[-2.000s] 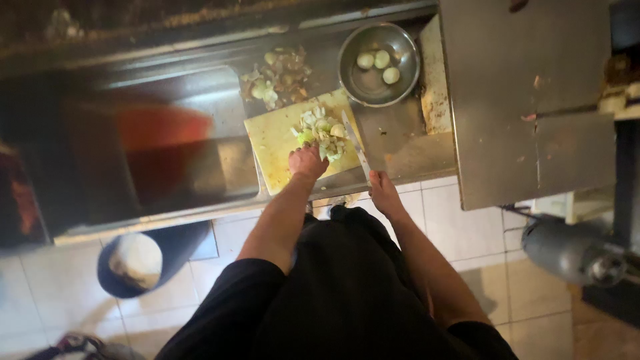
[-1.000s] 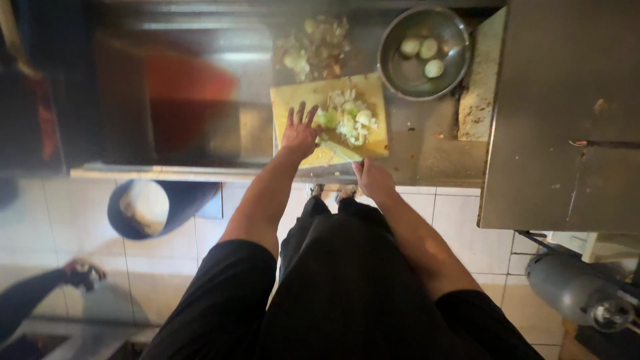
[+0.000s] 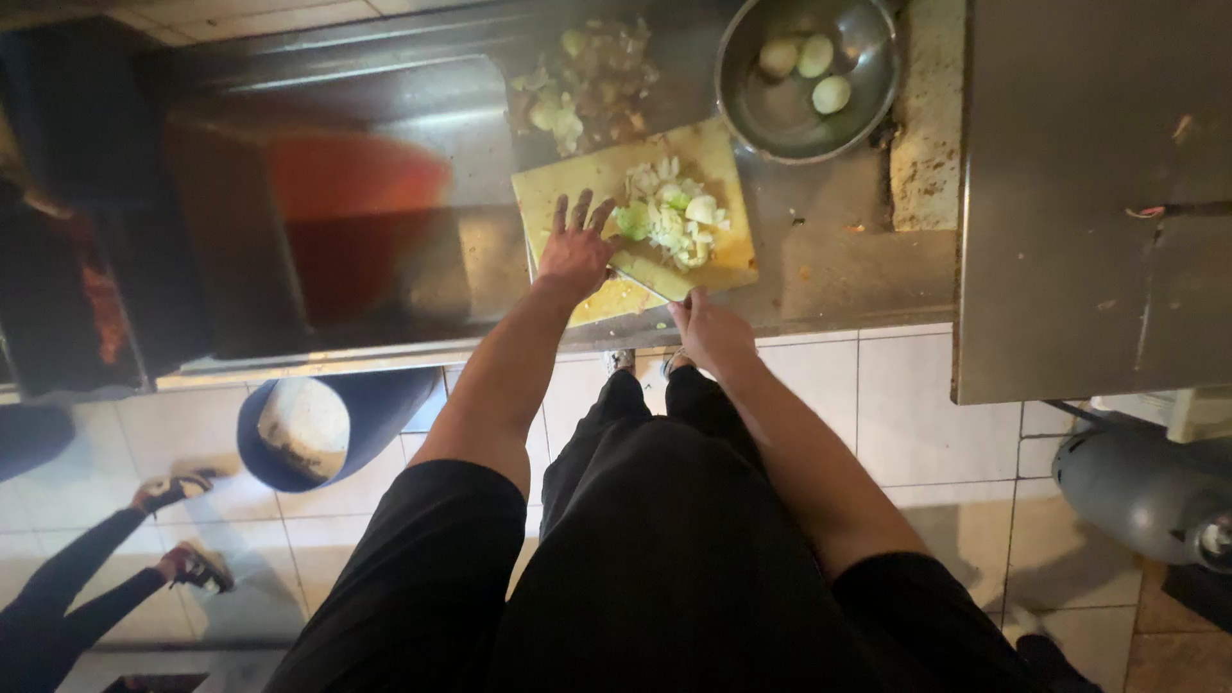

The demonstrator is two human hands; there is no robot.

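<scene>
A yellow cutting board lies askew on the steel counter, with a pile of chopped onion on its right part. My right hand grips a knife by the handle at the board's front edge; the blade points left toward my other hand. Spread fingers of my left hand rest at the board's left side, close to the blade's tip, holding nothing that I can see. Onion skins and scraps lie behind the board. A metal bowl holds three peeled onions.
To the left is a steel sink with something red in it. A blue bin stands on the tiled floor below. Another person's legs show at lower left. A steel surface and a gas cylinder are at right.
My left hand has moved off the onion to the board's left side, fingers now spread. The knife has gone from upright beside the board to slanting across its front. Another person's legs have come into view.
</scene>
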